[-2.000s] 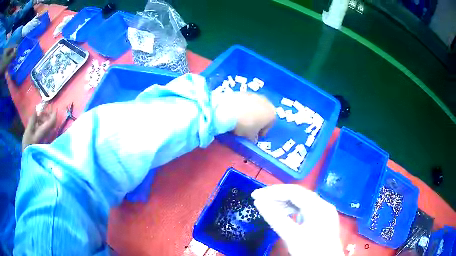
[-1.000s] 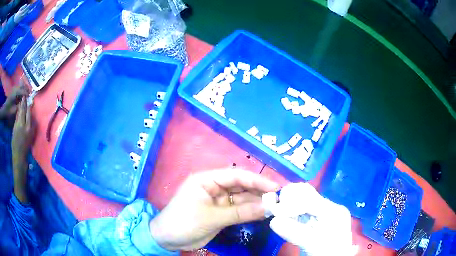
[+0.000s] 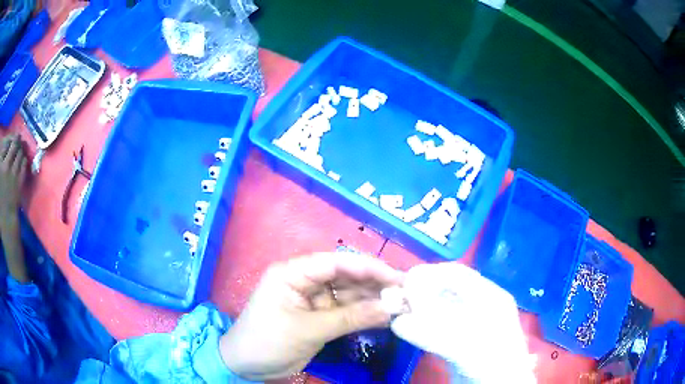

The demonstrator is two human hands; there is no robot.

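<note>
A small white plastic housing (image 3: 393, 301) is held between my two hands above the small parts tray. My bare left hand (image 3: 308, 315) grips it between thumb and fingers. My white-gloved right hand (image 3: 466, 322) touches it from the right; its fingers are washed out by glare, and any small part in them cannot be made out. The small blue parts tray (image 3: 323, 365) with dark contents is mostly hidden under my hands. The housing supply bin (image 3: 360, 161) behind holds scattered white blocks. The finished-parts bin (image 3: 143, 180) at left has a row of housings with dark spots along its right side.
At right are a blue tray (image 3: 529, 240) with a white bit and a shallow tray (image 3: 601, 259) of metal parts. Pliers (image 3: 74, 180), a metal tray (image 3: 60, 94), loose white parts (image 3: 118, 95) and a clear bag (image 3: 218, 49) lie at left. Another person's hand (image 3: 11, 169) is at the left edge.
My left hand has come back from the supply bin and met my gloved right hand at a white housing. Since the last earlier frame, both hands have stayed together on it.
</note>
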